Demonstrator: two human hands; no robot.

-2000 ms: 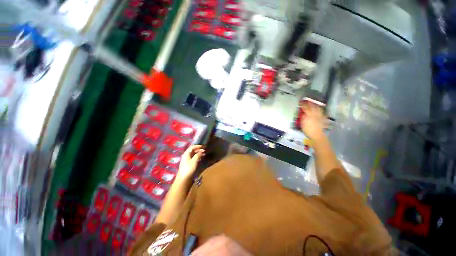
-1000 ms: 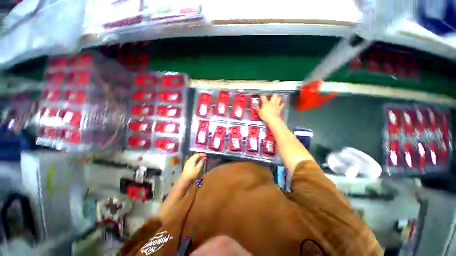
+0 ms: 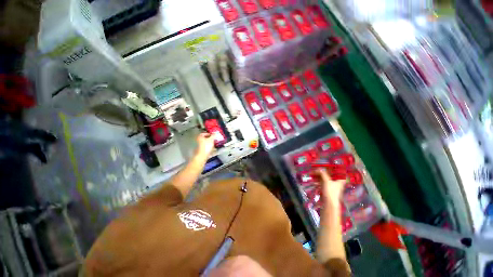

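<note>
My left hand (image 3: 205, 143) is at the machine on the left, its fingers at the near end of a red housing (image 3: 215, 129) in the dark fixture. My right hand (image 3: 331, 186) is over the near blister tray (image 3: 348, 233), its fingers on a red housing (image 3: 334, 171) that lies crosswise above the others. The blur and the fingers hide the exact grip of both hands. The tray holds several more red housings.
A second fixture with a red housing (image 3: 158, 132) is further left, under the white machine head (image 3: 81, 54). Another tray of housings (image 3: 296, 112) and a tall tray stack (image 3: 281, 53) stand beyond. A green conveyor (image 3: 378, 130) and an orange-red foot (image 3: 388, 233) are right.
The view has swung to the left machine. My left hand has moved from the worktop edge to the fixture. My right hand is still over the tray, now with a housing at its fingers.
</note>
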